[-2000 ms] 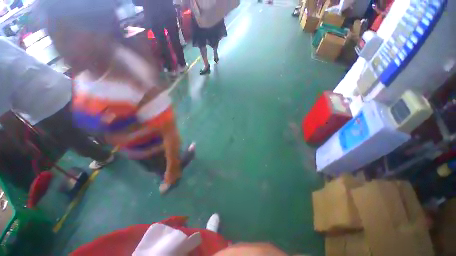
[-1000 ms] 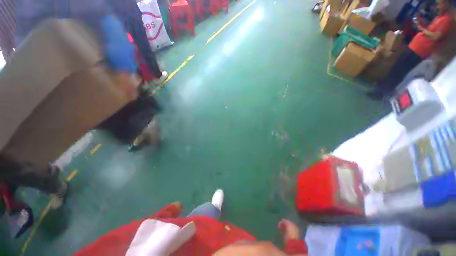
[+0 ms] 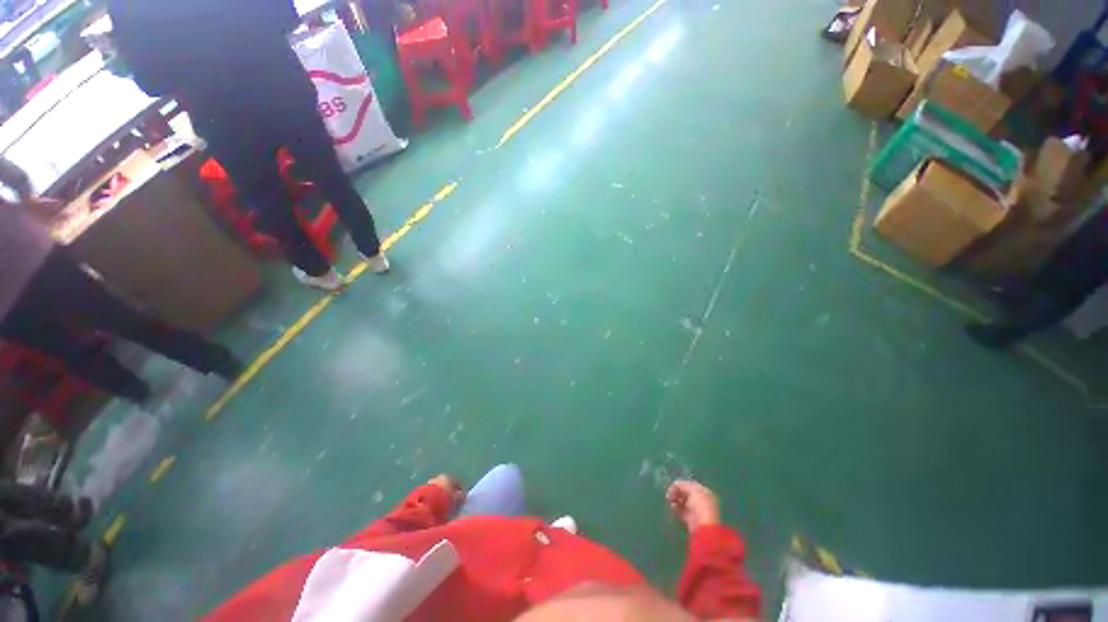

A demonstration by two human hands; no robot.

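My right hand (image 3: 693, 502) shows at the lower middle, below a red sleeve, over the green floor. It is small and its fingers look curled; no object shows in it. My left hand (image 3: 448, 490) is partly visible at the end of the other red sleeve, beside my blue-clad leg. Its fingers are too small and blurred to read. Neither hand touches any goods. The green floor (image 3: 583, 328) with yellow lines lies in front of me.
At the upper right stand open cartons (image 3: 942, 213) and a green crate (image 3: 930, 152), with a person's dark leg near them. At the left, people stand by workbenches, red stools (image 3: 435, 61) and a white printed sack (image 3: 346, 97). A white surface (image 3: 923, 601) is at bottom right.
The red box and scale on the right have left view. The person carrying a large carton on the left is gone from view. The cartons and green crate appear nearer. My right hand is more visible.
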